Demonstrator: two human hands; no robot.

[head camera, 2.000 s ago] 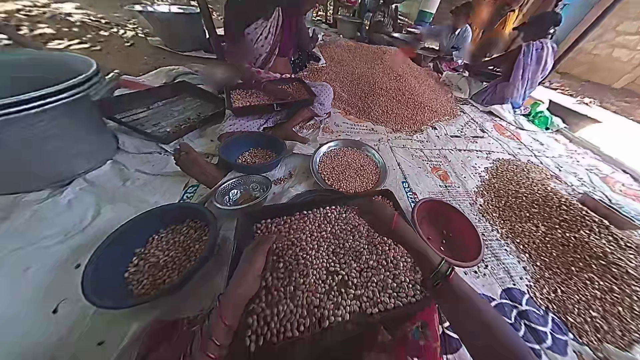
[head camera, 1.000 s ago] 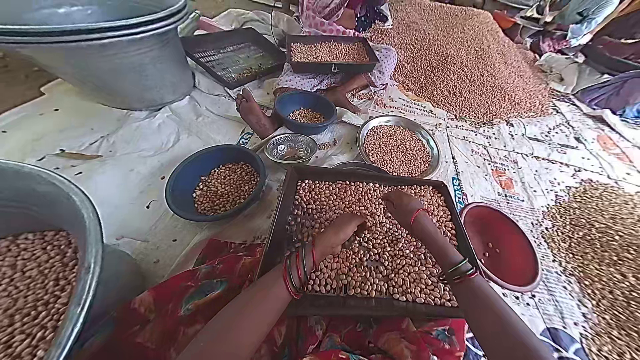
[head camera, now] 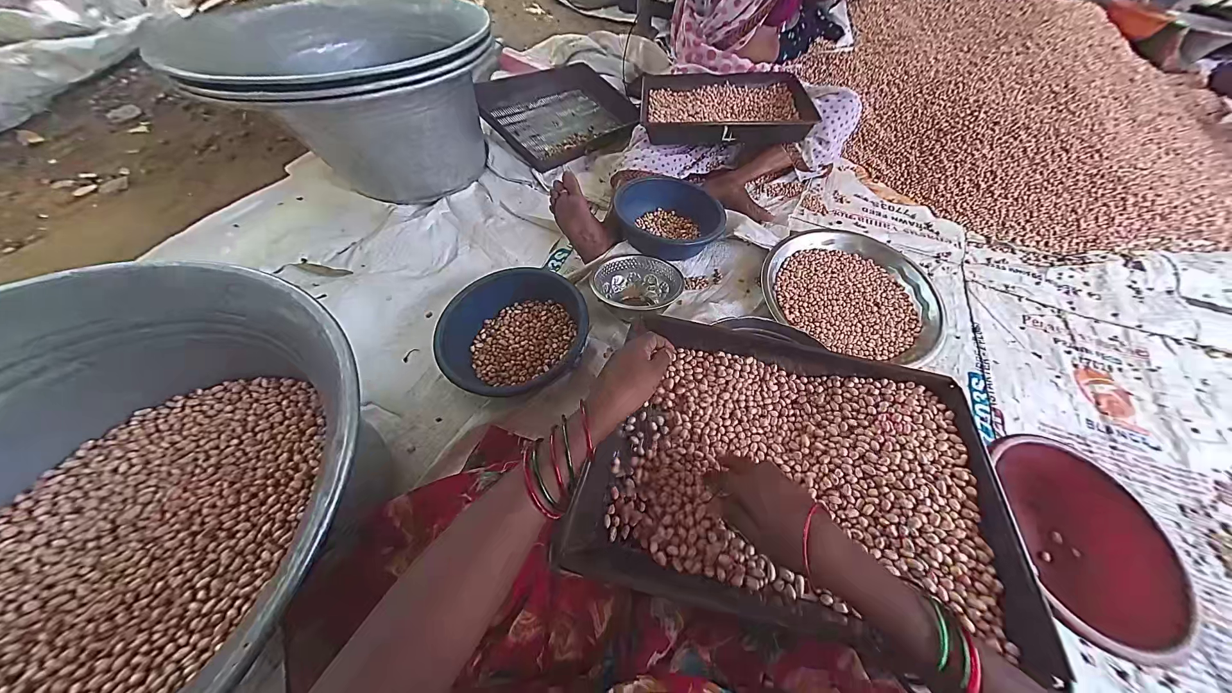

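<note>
A dark rectangular metal tray (head camera: 1001,500), tilted in view, lies over my lap and is filled with brown-pink nuts or seeds (head camera: 866,452). My left hand (head camera: 630,373), with bangles at the wrist, is at the tray's upper left corner, its fingers curled; whether something is in them cannot be told. My right hand (head camera: 760,500) reaches into the nuts left of the tray's middle, fingers down among them. A blue plastic bowl (head camera: 452,337) with some nuts stands left of the tray. Beyond the tray is a round steel plate (head camera: 929,279) heaped with nuts.
A large metal tub (head camera: 337,385) of nuts stands at left, with stacked tubs (head camera: 404,125) behind. A red bowl (head camera: 1107,539) is at right. A small steel bowl (head camera: 637,281) and another blue bowl (head camera: 674,245) lie ahead. A person sits beyond with a tray (head camera: 731,133), beside a large nut heap (head camera: 1020,125).
My left hand has moved from the middle of the tray to its upper left corner. My right hand has come nearer to me, from the tray's far part. The view has swung left.
</note>
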